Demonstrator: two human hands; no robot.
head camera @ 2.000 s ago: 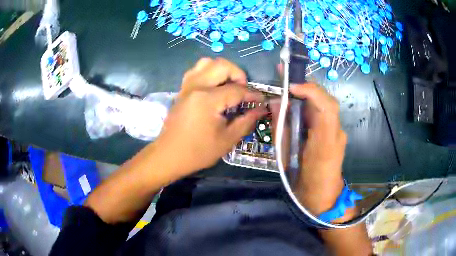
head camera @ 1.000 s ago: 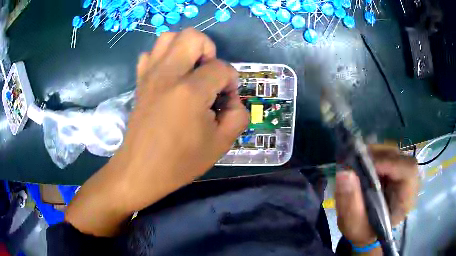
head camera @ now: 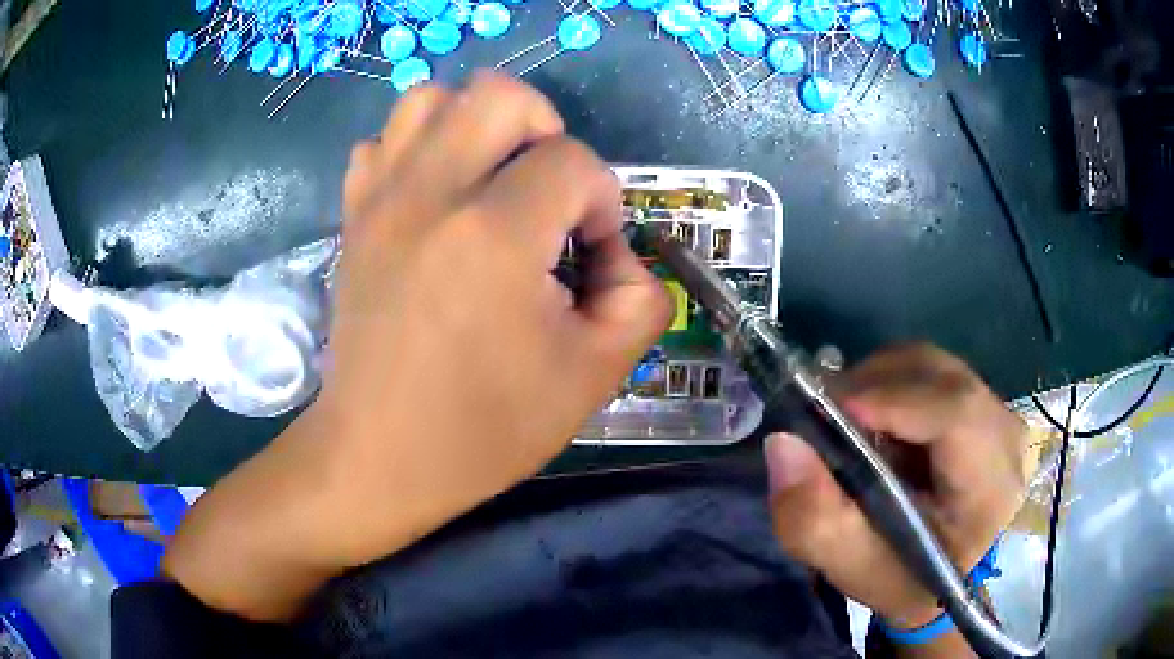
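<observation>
The open white socket shell (head camera: 757,213) lies on the dark green mat. Inside are a green board with a yellow block (head camera: 680,306), brass contacts and a bit of blue. My left hand (head camera: 483,303) covers the shell's left part, thumb and fingers pinched over it; what they pinch is hidden. My right hand (head camera: 901,476) holds the soldering iron (head camera: 824,418) by its dark handle, with a silvery tube alongside. The iron's tip points up-left into the shell, close to my left fingertips; I cannot tell if it touches a contact.
A loose pile of blue disc components (head camera: 747,36) lies along the top. A bagged white cord (head camera: 213,354) lies left, beside another open shell (head camera: 23,258). A thin black strip (head camera: 1004,213) and a black block (head camera: 1094,142) are at right.
My right hand first moved away down-right from the shell, then brought the iron's tip back into it. My left hand has shifted left since the first frame and stayed pinched.
</observation>
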